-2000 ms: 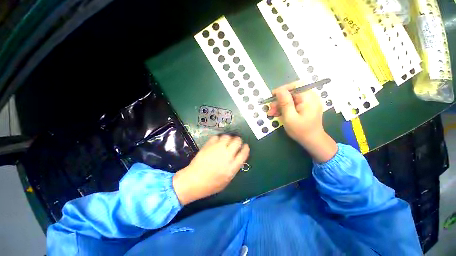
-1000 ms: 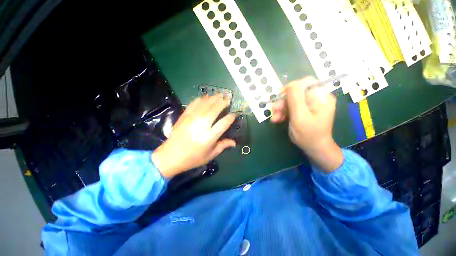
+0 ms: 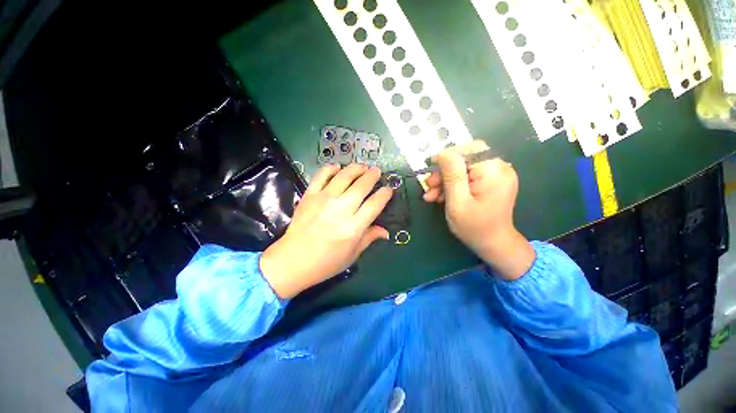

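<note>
A small grey plate with several round holes lies on the green mat just beyond my left fingertips. My left hand rests palm down with its fingers on a second, darker plate, which is partly hidden under them. My right hand is pinched around the thin tweezers, beside the lower end of a white liner sheet with two rows of black dots. The tweezers' tip is close to the dark plate; whether it holds a dot I cannot tell.
A small pale ring lies near my body. A glossy black tray is at left. More dotted sheets, yellow bundles and a clear bag are at upper right. Blue and yellow tape marks the right edge; a second black tray is below.
My left hand has moved onto the dark plate, uncovering the grey plate again after passing over it. My right hand with the tweezers has shifted slightly left, off the liner's dots toward the plate.
</note>
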